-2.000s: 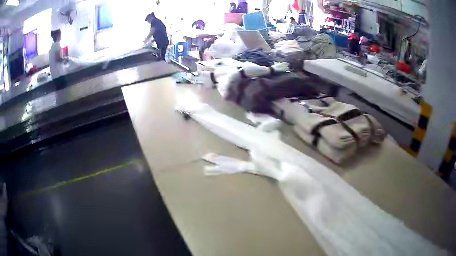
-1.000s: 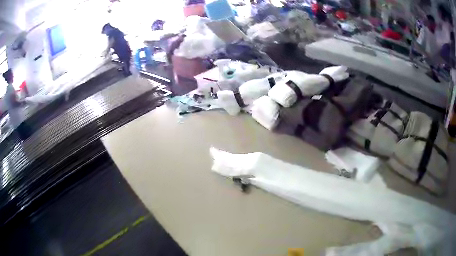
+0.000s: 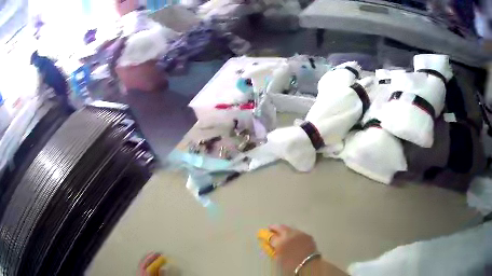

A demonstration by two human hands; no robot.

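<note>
My right hand [image 3: 288,248], with yellow finger cots and a bracelet, is over the table at the bottom centre. Its fingers look curled, and nothing shows clearly in it. My left hand [image 3: 152,264], also with yellow on the fingers, is cut off by the bottom edge. Both are blurred. A pale-blue label strip [image 3: 200,160] curls on the table ahead of them, with a dark slim pen-like thing [image 3: 218,183] on it. The white sheer panel [image 3: 431,256] lies at the lower right, partly out of the picture and apart from my right hand.
Several strapped white bundles [image 3: 337,110] lie at the right on the table [image 3: 237,207], some over darker bundles. Small metal pieces [image 3: 221,148] and a white box of supplies [image 3: 216,89] are at the far end. Dark ridged stacked material [image 3: 48,178] stands left. A person [image 3: 51,78] is far left.
The view has moved towards the table's far end and its strapped bundles. Both my hands are now in view; before, only a yellow patch showed at the bottom edge. The sheer panel has shifted to the lower right.
</note>
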